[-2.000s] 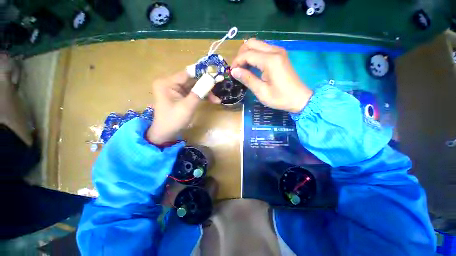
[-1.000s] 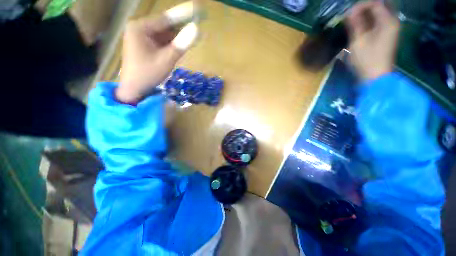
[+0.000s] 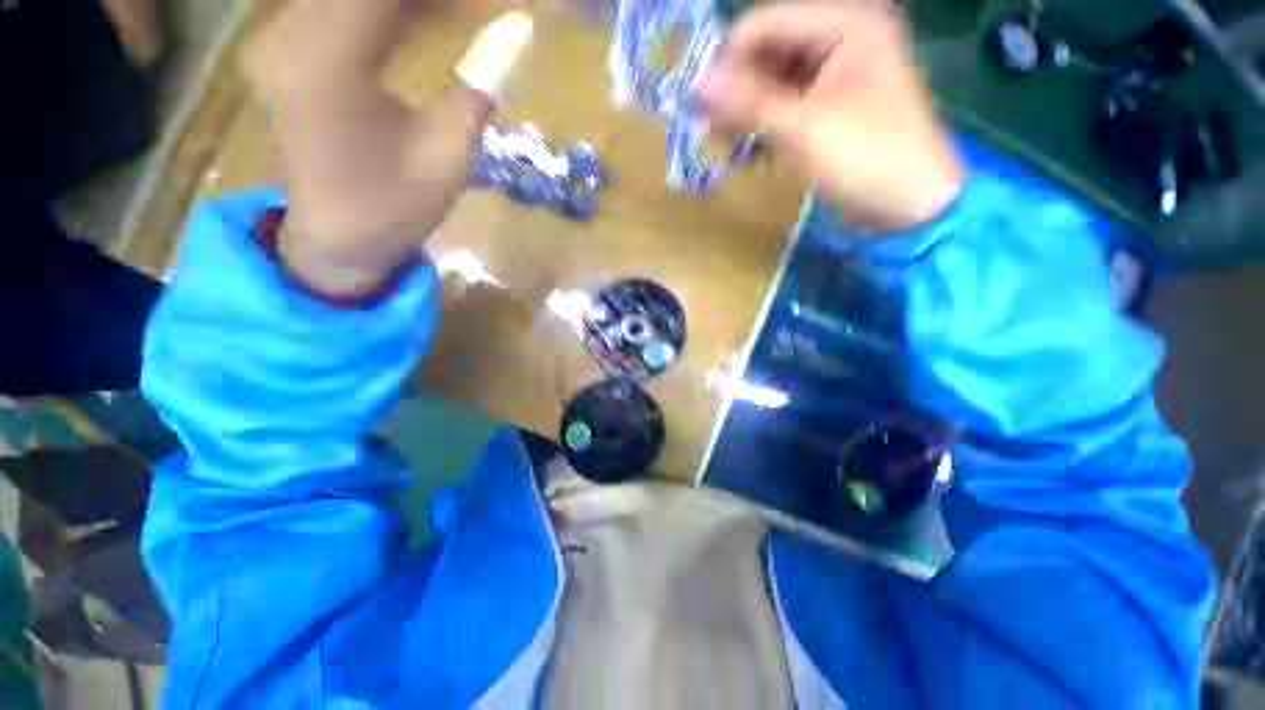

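My right hand (image 3: pixel 839 111) is closed on a blurred bundle of blue-white circuit boards (image 3: pixel 666 63), which hangs left of the fingers above the bench. My left hand (image 3: pixel 354 139) is blurred and partly cut off by the top edge, with a white finger cot; whether it holds anything is unclear. A blue board pile (image 3: pixel 541 174) lies on the brown bench between the hands. Two black housings, the upper one (image 3: pixel 634 329) and the lower one (image 3: pixel 612 431), stand near my lap, each with a green-ended component.
Another black housing (image 3: pixel 889 472) stands on the dark printed sheet (image 3: pixel 798 375) by my right sleeve. The green conveyor belt (image 3: pixel 1034 118) at the upper right carries black parts. A dark-clothed person's part (image 3: pixel 70 167) is at the left.
The view has shifted. Both hands show nearer together, and my right hand now has the board bundle over the brown bench. The dark blurred thing beside it earlier is no longer seen there.
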